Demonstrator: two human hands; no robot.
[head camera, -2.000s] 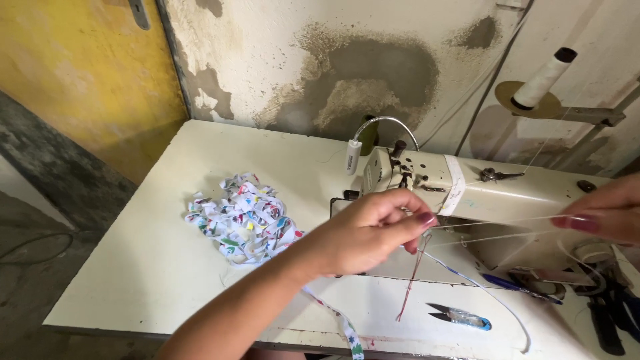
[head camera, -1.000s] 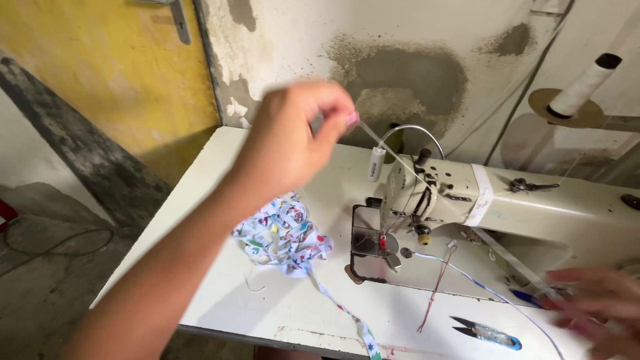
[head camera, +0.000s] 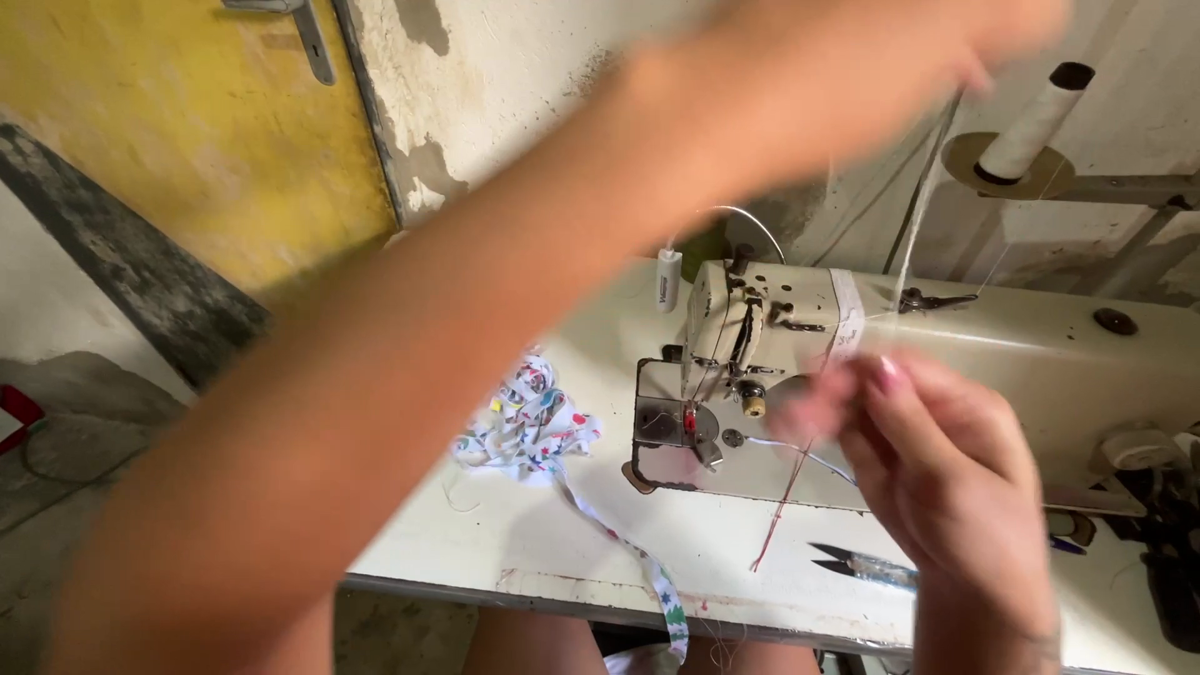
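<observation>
My left hand (head camera: 1008, 37) is raised at the top right, blurred and partly cut off, with a white cord (head camera: 914, 225) running down from its fingers. At the cord's lower end, my right hand (head camera: 923, 431) has thumb and fingers pinched together in front of the arm of a white industrial sewing machine (head camera: 1012, 347). Left of the machine's needle area lies a heap of printed fabric strip (head camera: 534, 422), one tail of it hanging over the table edge. Thread snips (head camera: 867, 566) lie below my right hand, near reddish threads (head camera: 780, 516).
A thread cone (head camera: 1036, 122) stands on a holder at the upper right. A small white lamp (head camera: 667, 279) on a bent neck is beside the machine head. The white table's front edge (head camera: 562, 600) runs above my legs. A yellow door (head camera: 187, 122) is at the left.
My left hand has moved up and to the right, its forearm now crossing the view. My right hand has come in from the right edge to the front of the machine.
</observation>
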